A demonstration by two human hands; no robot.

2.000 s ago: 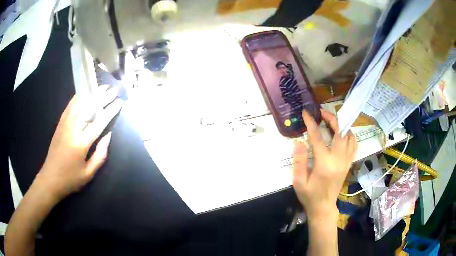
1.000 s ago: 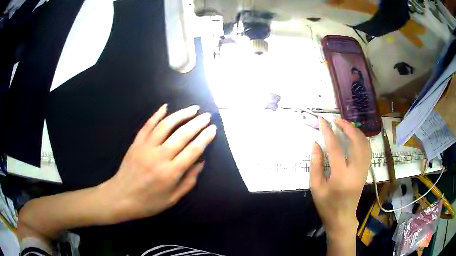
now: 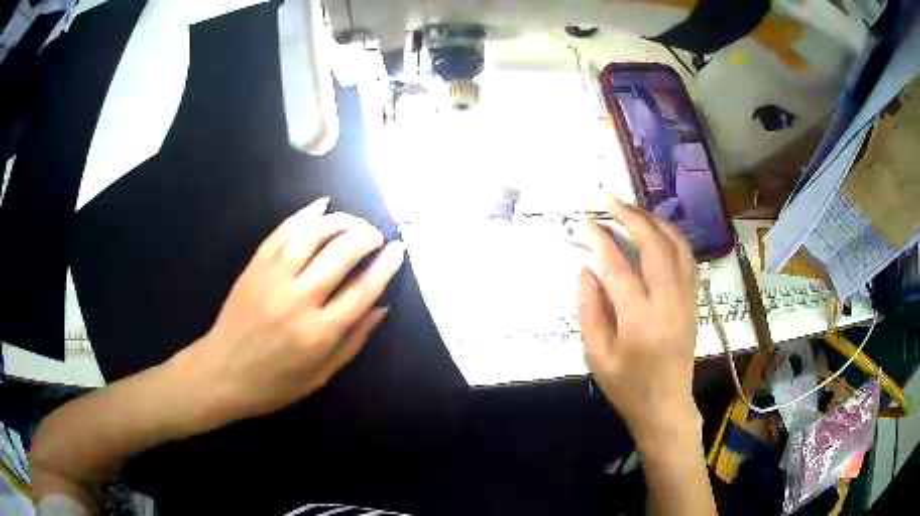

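Note:
The black cloth (image 3: 202,212) lies over the left of the table and hangs over the front edge. My left hand (image 3: 303,307) rests palm down on it near its right edge, fingers bent and slightly apart. My right hand (image 3: 641,312) is over the white table below the phone, thumb apart from the fingers. A small metal thing, possibly snips (image 3: 574,233), lies at its fingertips; glare hides whether they touch. A small dark piece (image 3: 505,204) lies between my hands. The presser foot area is lost in the lamp glare.
The sewing machine's ribbed knob (image 3: 463,94) and a white rounded bar (image 3: 308,91) stand beyond my hands. A red-cased phone (image 3: 671,161) lies right, with a white cable (image 3: 749,398). Papers (image 3: 842,202) stand at far right. A ruler scale (image 3: 787,300) runs along the front edge.
My left hand has moved from beside the machine bar back onto the nearer cloth. My right hand has left the phone for the table beside it. The phone's picture has changed.

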